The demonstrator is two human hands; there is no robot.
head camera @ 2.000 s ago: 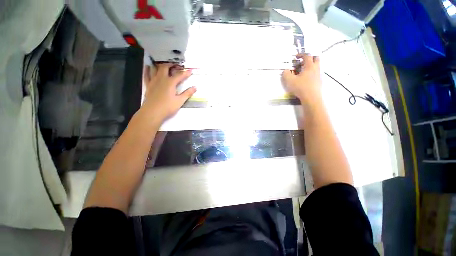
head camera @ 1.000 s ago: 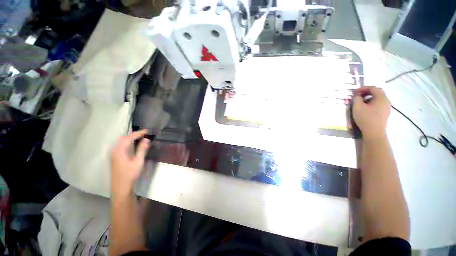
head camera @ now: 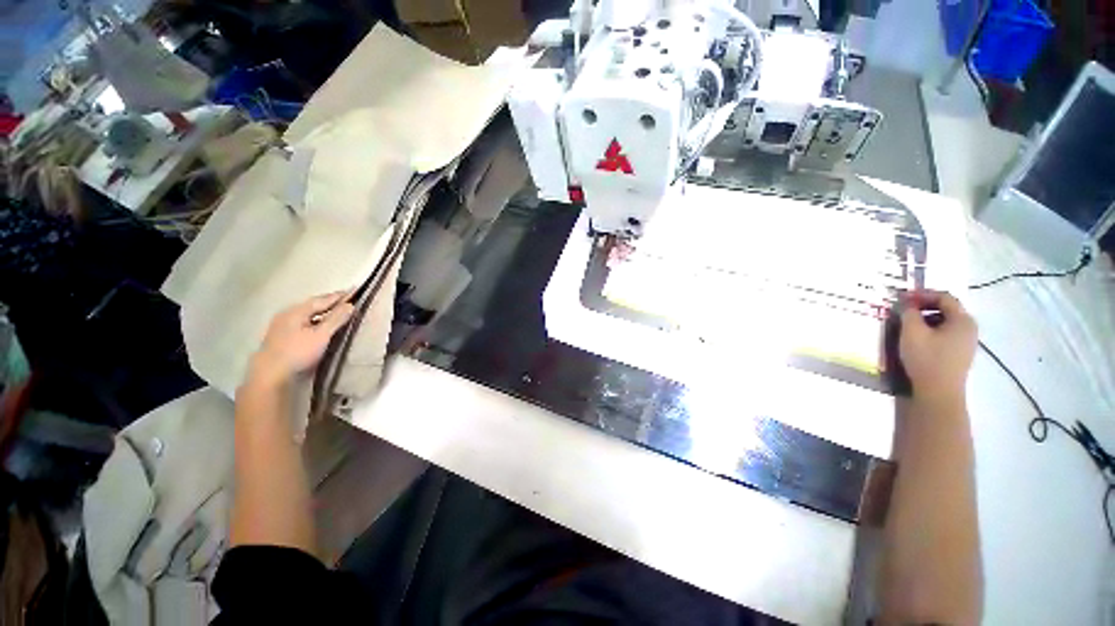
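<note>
A thick stack of beige-grey panels point(head camera: 275, 245) hangs at the left, its layered edges facing the machine. My left hand point(head camera: 297, 339) is at the stack's near right edge, thumb and fingers closed on the edge of a top panel. The white sewing template point(head camera: 734, 330), with a dark rounded frame and yellow and red lines, lies under the sewing machine head point(head camera: 624, 135). My right hand point(head camera: 935, 345) is at the template's right edge with thumb and forefinger together. Whether they pinch a thin strip there cannot be told. Glare hides the template's middle.
A glossy black strip point(head camera: 611, 397) runs along the table front. A screen point(head camera: 1070, 153) stands at the right rear. A black cord point(head camera: 1039, 422) and thin white strips point(head camera: 1052, 324) lie at the right. More beige panels point(head camera: 153, 501) hang low at the left.
The view has swung left, showing more of the panel stack. My left hand has left the template and reached the stack's edge, closing there. My right hand stays at the template's right edge.
</note>
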